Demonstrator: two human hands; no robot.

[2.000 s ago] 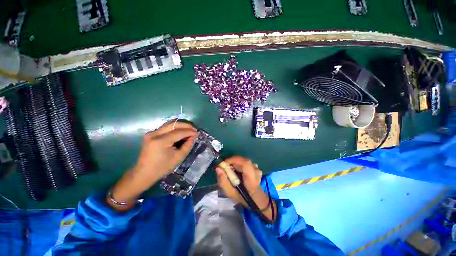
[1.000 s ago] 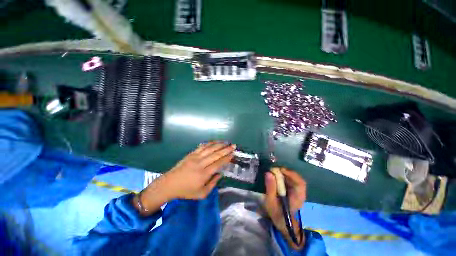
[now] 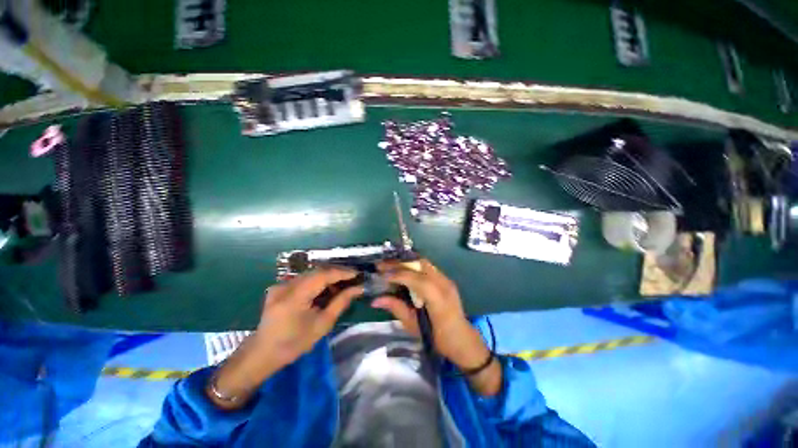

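Note:
My left hand (image 3: 302, 311) and my right hand (image 3: 442, 306) meet at the bench's near edge. A small dark grey piece (image 3: 376, 285) is between the fingertips of both hands; it is blurred and partly covered. My right hand also holds a soldering iron (image 3: 403, 229), its metal tip pointing up and away, its dark rear end and cord running down below the hand. A phone assembly (image 3: 302, 259) lies flat just beyond my hands, its right part partly hidden by fingers. A second phone assembly (image 3: 525, 233) lies to the right.
A heap of purple-pink components (image 3: 446, 162) lies ahead. Black ribbed strips (image 3: 122, 201) are at left. A fan (image 3: 612, 171), whitish pot (image 3: 640, 231) and tan square (image 3: 678, 267) stand at right. Another assembly (image 3: 302, 103) rests on the edge strip; more lie on the green conveyor beyond.
The view has swung right and back left. My hands have come together around a small dark piece. The iron now points away from me, and an assembly lies beyond my fingers.

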